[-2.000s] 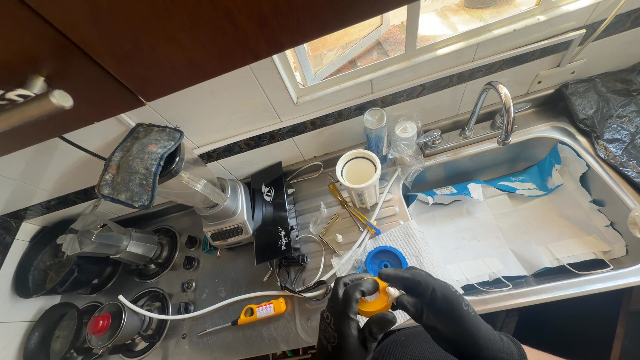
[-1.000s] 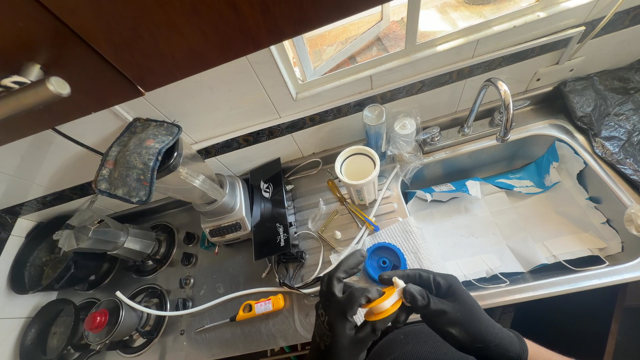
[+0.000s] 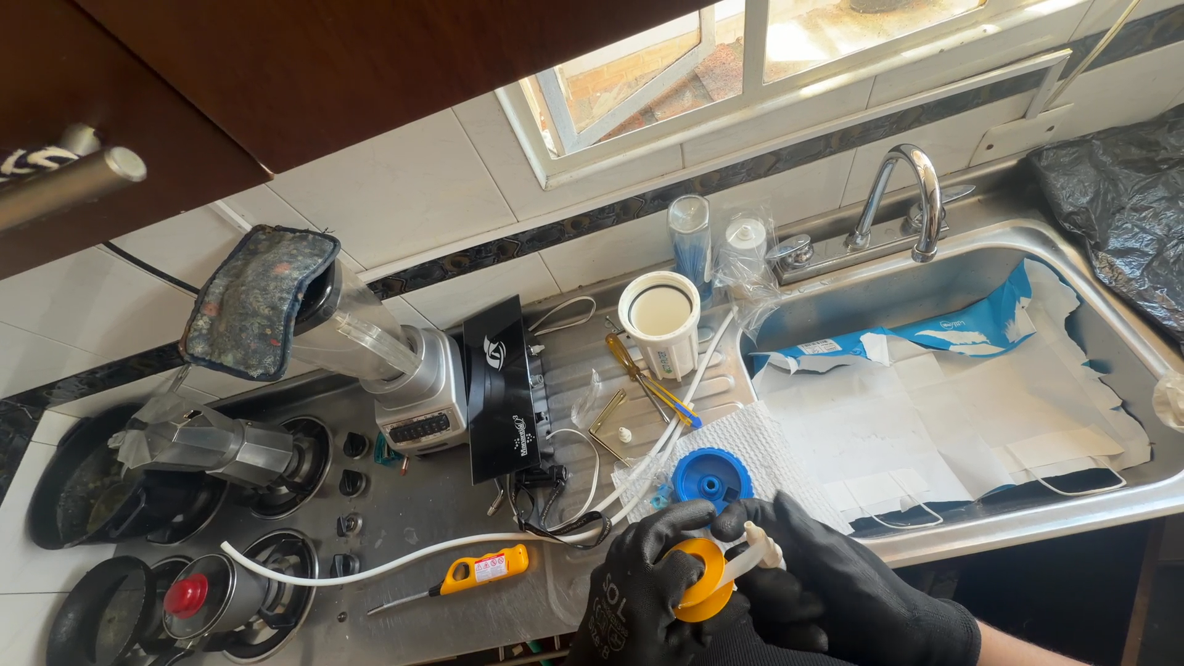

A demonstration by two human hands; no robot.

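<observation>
Both hands wear black gloves at the bottom of the head view. My left hand (image 3: 647,583) is closed around an orange spool of white tape (image 3: 705,581). A strip of the tape runs from the spool to a white fitting wrapped in tape (image 3: 766,546), which my right hand (image 3: 805,578) pinches between its fingers. Just beyond the hands, a round blue plastic cap (image 3: 712,476) lies on a white paper towel (image 3: 772,444). Behind it a white filter housing (image 3: 660,324) stands with its mouth up, beside screwdrivers (image 3: 647,377).
To the right is a steel sink (image 3: 962,242) lined with torn paper, under a chrome faucet (image 3: 902,176). A white hose (image 3: 398,561) and a yellow-handled lighter (image 3: 486,569) lie at left. Beyond are a blender (image 3: 421,388), a stove with a moka pot (image 3: 213,444), and filter cartridges (image 3: 692,245).
The spool has turned in my left hand, its round face now showing. A longer strip of tape now stretches between the spool and my right hand.
</observation>
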